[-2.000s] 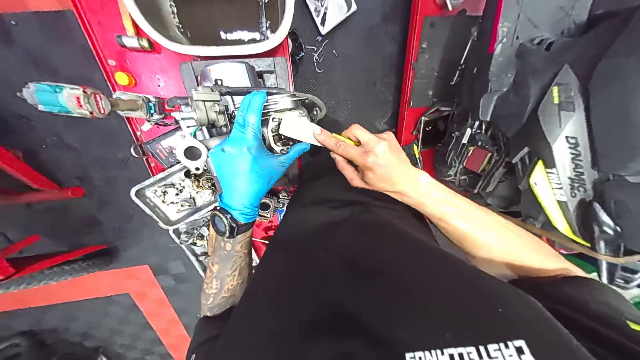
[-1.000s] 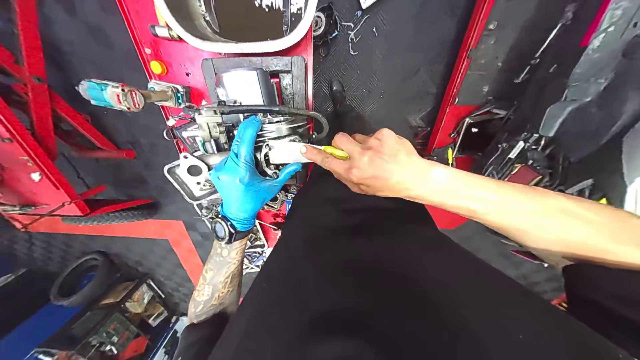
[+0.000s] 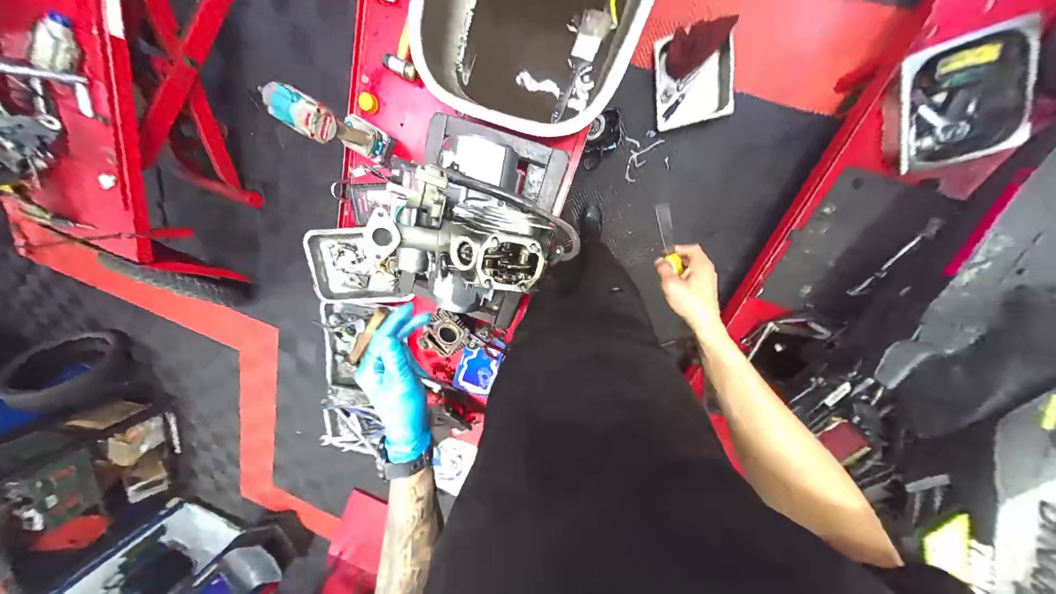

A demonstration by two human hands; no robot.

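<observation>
My left hand (image 3: 394,384), in a blue glove, has its fingers around a small brownish block (image 3: 368,337) above the parts trays at the bench's near left. My right hand (image 3: 691,285) is bare and grips a scraper (image 3: 665,227) by its yellow handle, the flat blade pointing away from me, over the floor right of the bench. Between the hands and farther off, a small engine (image 3: 470,235) lies on the red bench. Its opened cylinder head (image 3: 510,262) faces up, touched by neither hand. A metal part with a round bore (image 3: 448,334) lies just right of my left fingers.
A white-rimmed basin (image 3: 528,124) stands at the bench's far end. A teal cordless impact wrench (image 3: 301,114) juts past the left edge. Metal trays (image 3: 359,299) of small parts line that side. Another red bench (image 3: 792,219) runs along the right, and a white tray (image 3: 719,107) lies on the floor.
Both hands have left the engine. The left has moved nearer to me and now has the brownish block. The right has moved away to the right with the scraper. The engine opening is uncovered.
</observation>
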